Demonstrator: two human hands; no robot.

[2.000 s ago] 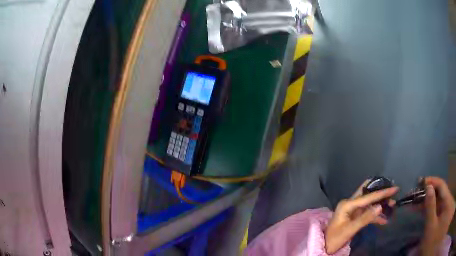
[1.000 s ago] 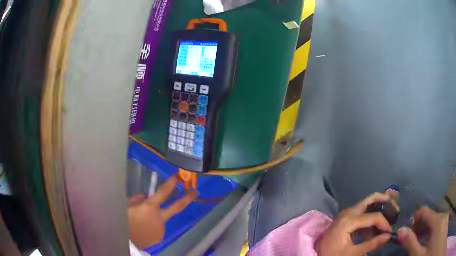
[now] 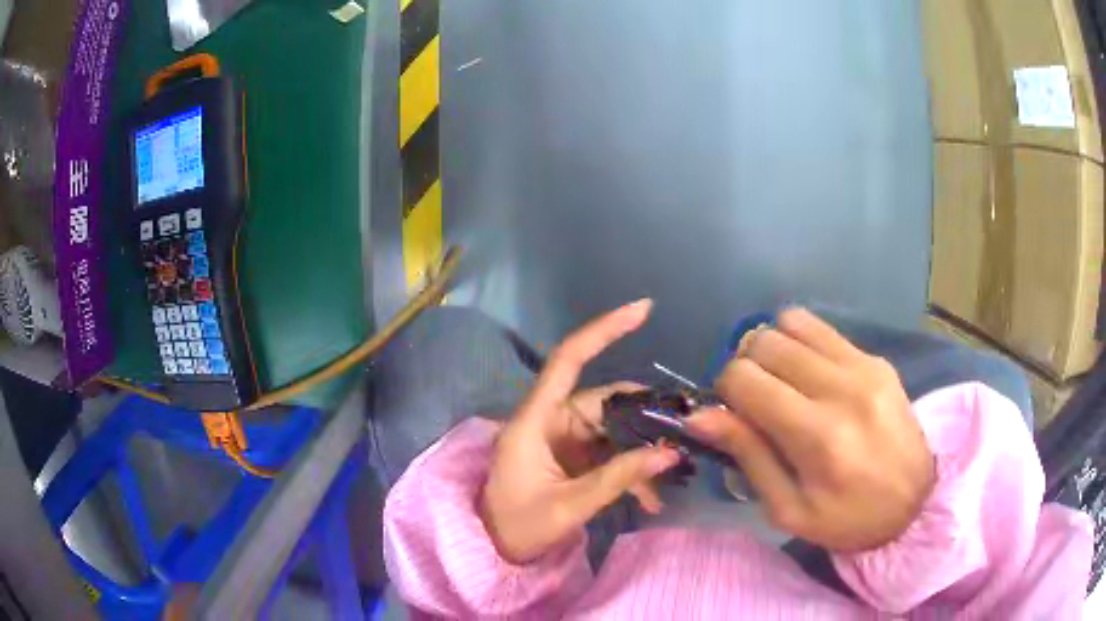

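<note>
A small dark part (image 3: 655, 419), black and glossy, is held between my two hands above my lap, at the lower middle of the view. My left hand (image 3: 570, 443) holds its left end, with the thumb below it and the index finger raised away. My right hand (image 3: 819, 425) grips its right end between thumb and fingers. A thin pale line sticks up above the part; I cannot tell what it is. The part's underside and right end are hidden by my fingers.
A handheld controller (image 3: 182, 249) with a lit screen and orange handle lies on the green bench top (image 3: 303, 182) at left, beside a purple strip (image 3: 85, 206). Yellow-black tape (image 3: 420, 146) edges the bench. Blue stool legs (image 3: 134, 497) stand below. Cardboard boxes (image 3: 1013, 231) stand at right.
The view has swung right, so my hands now appear nearer the middle and the boxes show. The other person's hand near the controller's cable is gone. My hands still hold the dark part.
</note>
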